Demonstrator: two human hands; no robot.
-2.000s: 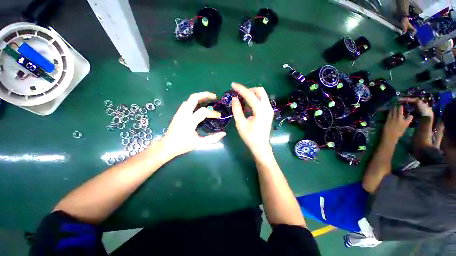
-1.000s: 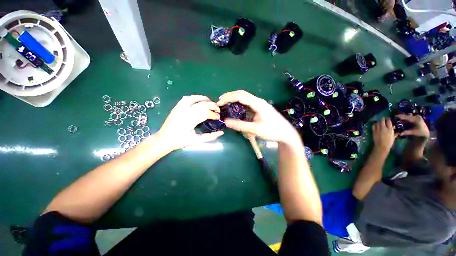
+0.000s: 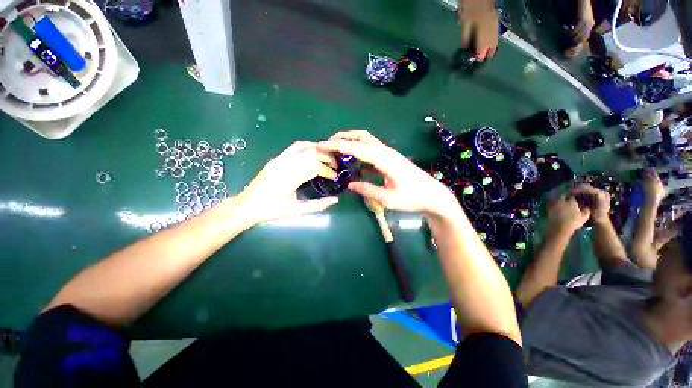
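My left hand (image 3: 292, 182) is closed around a black motor housing (image 3: 320, 186) in the middle of the view. My right hand (image 3: 383, 173) holds a dark round part with small wires (image 3: 348, 168) against the housing's right side. The fingers hide much of both, so I cannot tell how they fit together. A mallet (image 3: 394, 261) lies just below my right hand, its black grip towards me and its head partly hidden under the hand. A loose pile of thin silver rings (image 3: 199, 180) lies left of my hands.
A heap of dark motors (image 3: 485, 178) lies at right, with a co-worker in grey (image 3: 599, 326) beyond. One motor (image 3: 410, 70) lies further back. Another person's hand (image 3: 479, 32) reaches in at the top. A white post (image 3: 209, 49) and white round fixture (image 3: 99, 83) stand upper left.
The round part now sits against the housing between my hands. More of the mallet shows. One of two motors at the back is gone, with another person's hand near there.
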